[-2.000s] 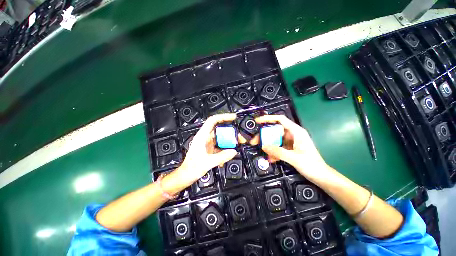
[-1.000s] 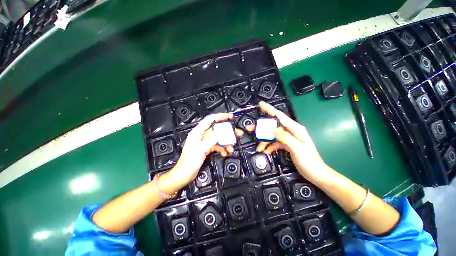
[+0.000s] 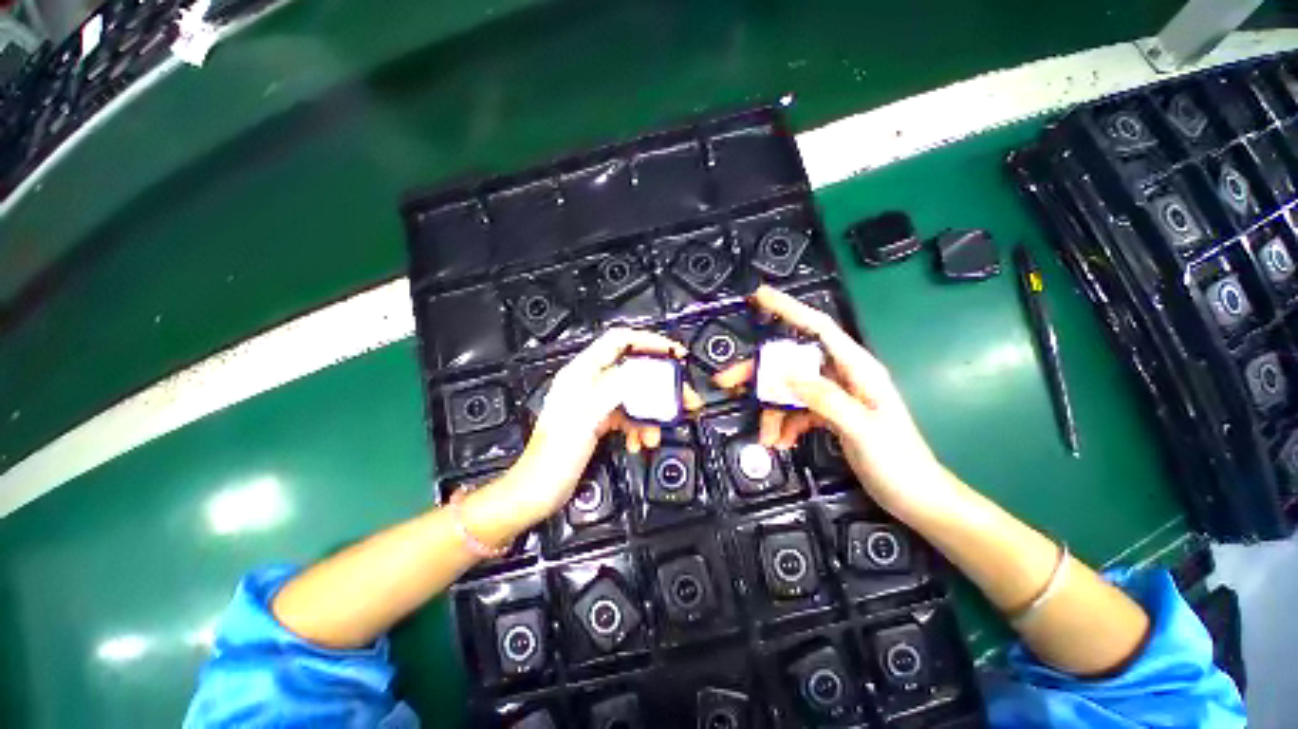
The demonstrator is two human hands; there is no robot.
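Note:
My left hand (image 3: 587, 413) holds a watch unit (image 3: 652, 387) with its screen lit white and facing up. My right hand (image 3: 847, 399) holds a second watch unit (image 3: 787, 370), also lit white, with the thumb at its screen. Both hands are bare and sit side by side over the middle of the black component tray (image 3: 473, 331). Many pockets hold watch units with the ringed sensor side up, such as the one (image 3: 720, 346) between my hands. The top row of pockets holds no units. The fingers hide some pockets.
Two set-aside watch units (image 3: 885, 238) lie on the green surface right of the tray, beside a thin black pen-like tool (image 3: 1048, 352). Stacked trays of watches (image 3: 1125, 306) stand at the right. A white strip (image 3: 982, 126) runs behind. A metal bracket (image 3: 1189, 32) is at the top right.
Both screens have gone from light blue to white since the earliest frame. My right thumb has moved up onto its watch unit. The whole view has shifted slightly.

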